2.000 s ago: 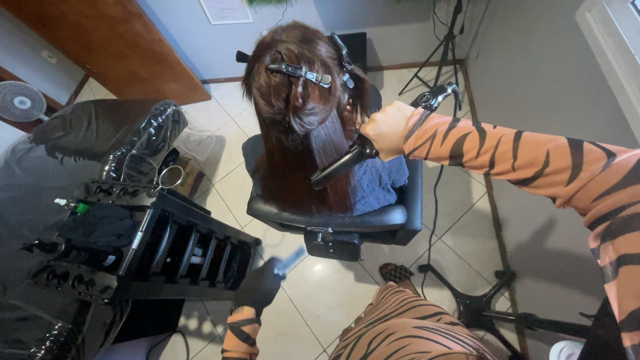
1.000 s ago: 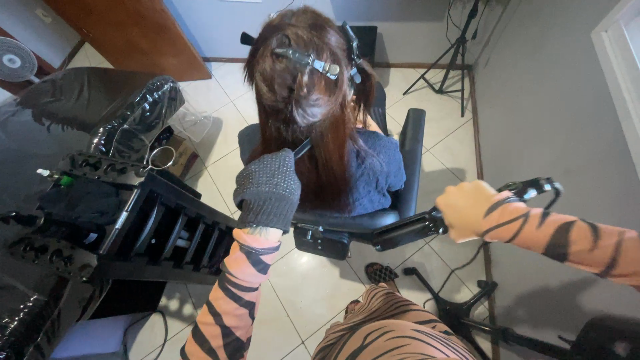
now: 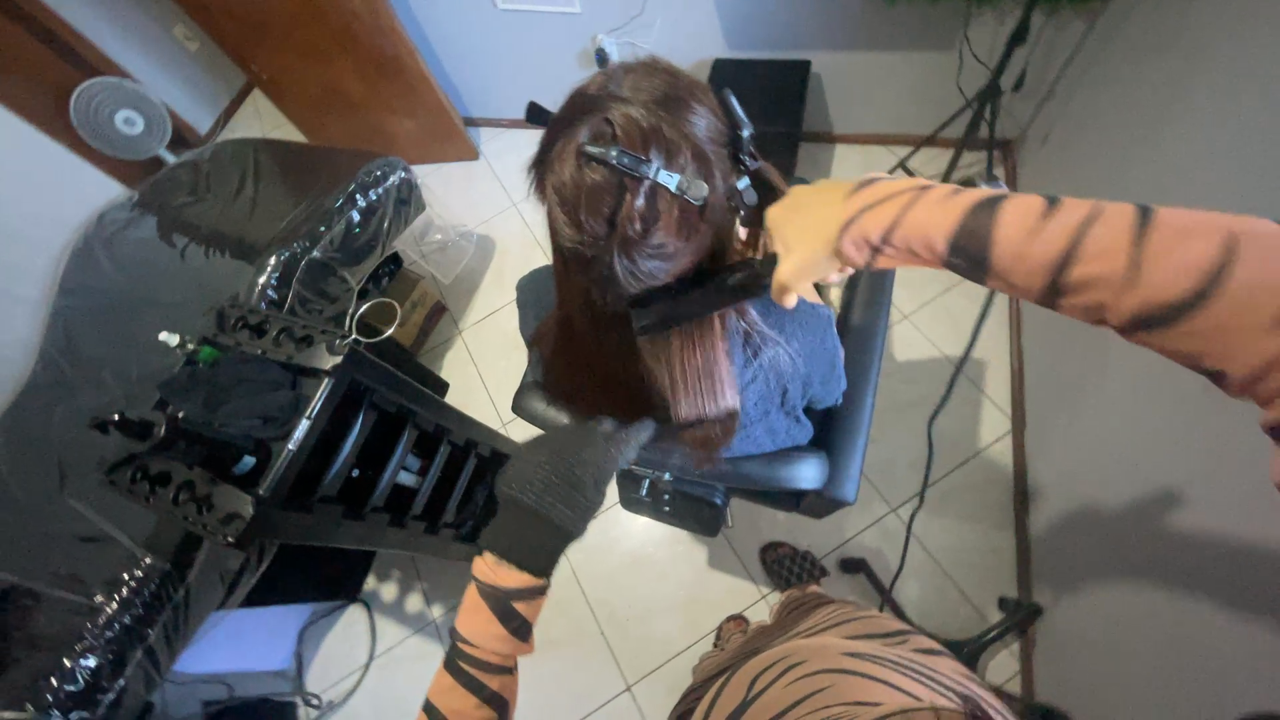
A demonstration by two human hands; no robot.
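Note:
Seated with their back to me is a person with long reddish-brown hair [image 3: 600, 330]. My right hand [image 3: 808, 238] grips a black hair straightener [image 3: 700, 296], which lies across a lock at the right of the hair; below it the strands hang straight. My left hand [image 3: 570, 480], in a dark knitted glove, is at the lower ends of the hair; whether its fingers hold strands or a comb cannot be told. Metal sectioning clips [image 3: 650, 173] sit at the back of the head, with another clip [image 3: 740, 130] on the right side. A blue towel [image 3: 790, 375] covers the shoulders.
The black salon chair [image 3: 860, 380] surrounds the person. At left stands a black trolley [image 3: 400, 470] with slotted compartments, beside a plastic-covered chair [image 3: 330, 230]. A white fan [image 3: 122, 118] is farther back. A power cord [image 3: 930, 450] hangs at right, near a stand's base [image 3: 990, 630].
The straightener in my right hand has moved from the lower right up to the hair. My gloved left hand has moved from the middle of the hair down to its ends.

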